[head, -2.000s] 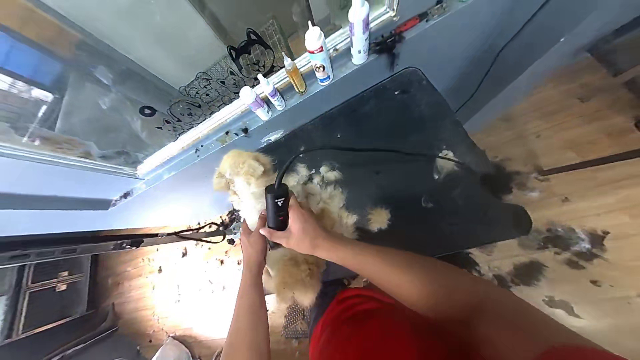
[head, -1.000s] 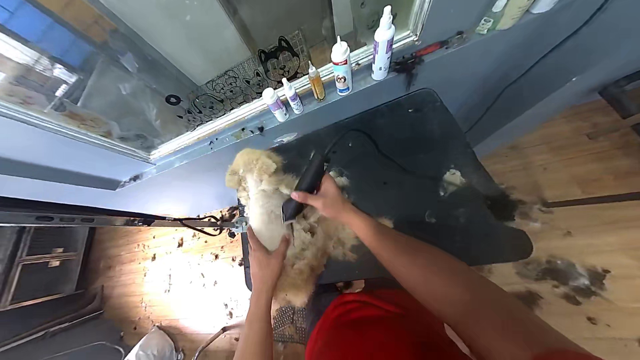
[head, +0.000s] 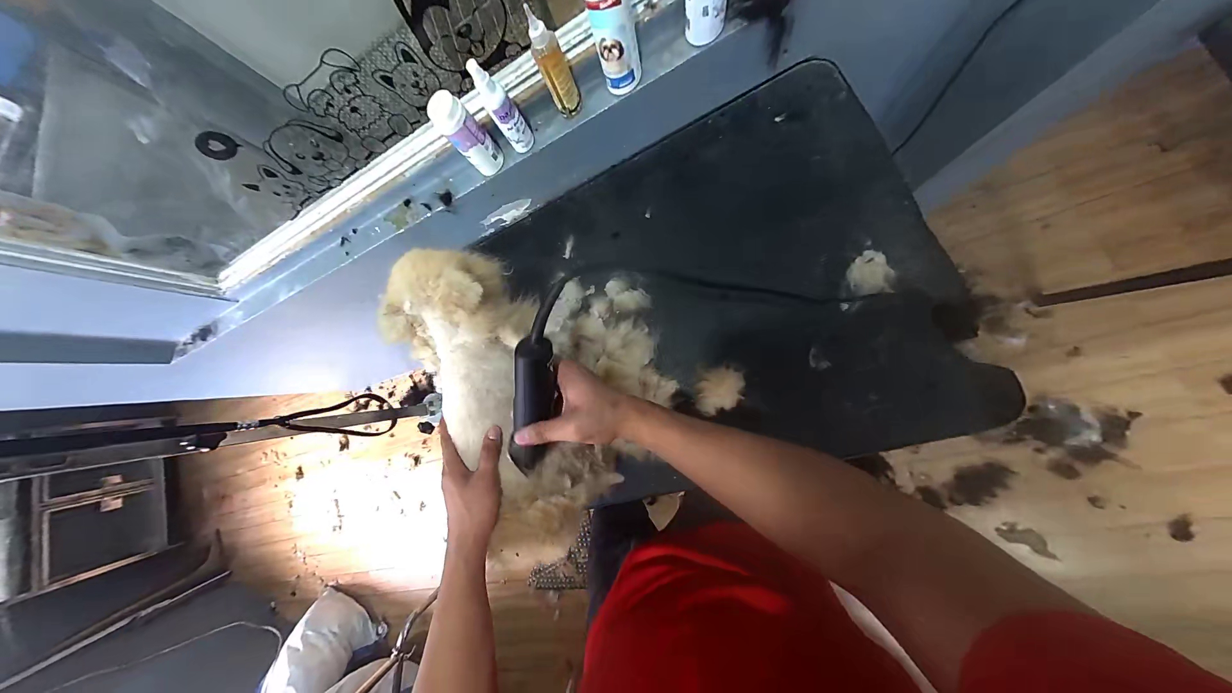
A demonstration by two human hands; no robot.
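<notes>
A cream, curly-coated dog [head: 467, 356] stands at the left end of the black grooming table [head: 770, 183], its back clipped short and its head fluffy. My right hand [head: 582, 409] is closed around a black corded electric clipper [head: 534, 395], which lies against the dog's side toward its rear. My left hand [head: 472, 481] rests on the dog's other side, thumb and fingers spread on the coat. Clumps of cut fur [head: 616, 337] lie on the table right beside the dog. The clipper's blade is hidden in the fur.
Several bottles, one an amber dropper-type bottle [head: 555, 72], line the window sill [head: 385, 207] beyond the table. The clipper's cord [head: 712, 284] runs right across the table. A metal grooming arm [head: 318, 419] with a black loop is at the left. Dark fur [head: 977, 481] lies on the wooden floor.
The clipper was tilted across the dog's back one second ago and is now more upright in view, at its side. The right hand still holds it. The left hand stays on the dog.
</notes>
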